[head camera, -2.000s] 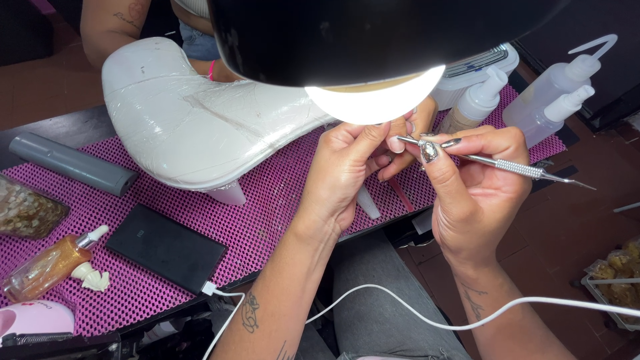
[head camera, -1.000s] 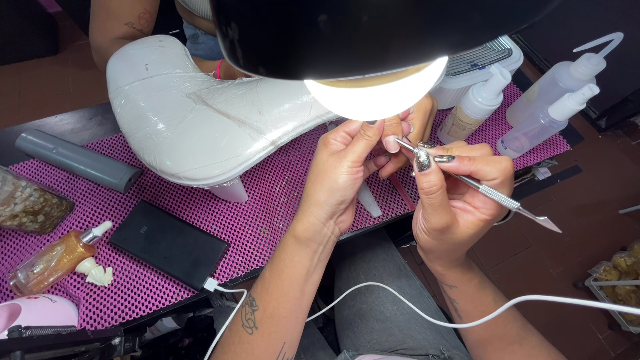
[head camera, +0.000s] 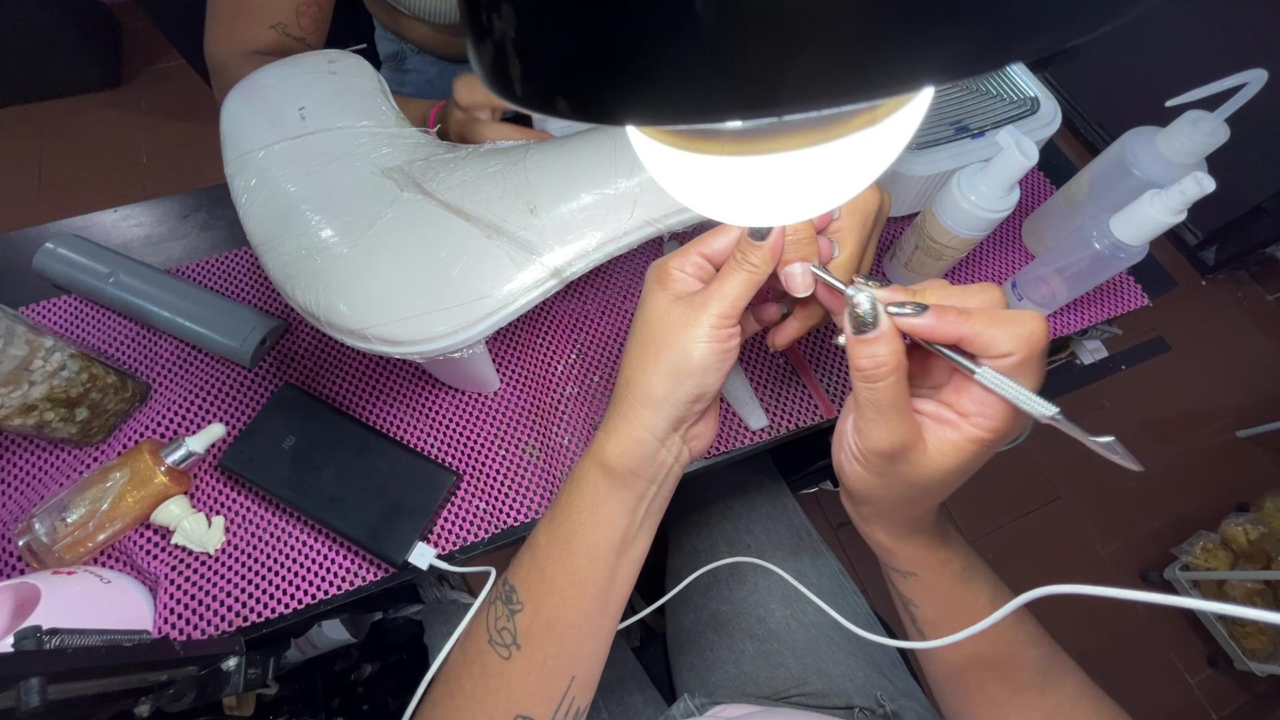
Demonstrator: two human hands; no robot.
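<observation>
My left hand (head camera: 695, 335) grips a finger (head camera: 798, 262) of another person's hand (head camera: 862, 235) below the bright lamp (head camera: 790, 180). Held in my right hand (head camera: 920, 400), a metal cuticle pusher (head camera: 1010, 392) has its rounded tip at the edge of that finger's nail; its flat blade end points down to the right. Part of the other person's hand is hidden by the lamp and my hands. The plastic-wrapped white armrest (head camera: 430, 220) stands to the left of my hands.
Pump bottles (head camera: 950, 220) and a spouted bottle (head camera: 1120, 180) stand at right by a white ventilated device (head camera: 975, 120). On the pink mesh mat (head camera: 540, 400) lie a black power bank (head camera: 340, 475), a grey cylinder (head camera: 160, 298) and a dropper bottle (head camera: 95, 500). A white cable (head camera: 800, 600) crosses my lap.
The pusher has turned in my right hand, so its rear blade now shows its flat side and points further down. My left hand keeps its hold on the finger.
</observation>
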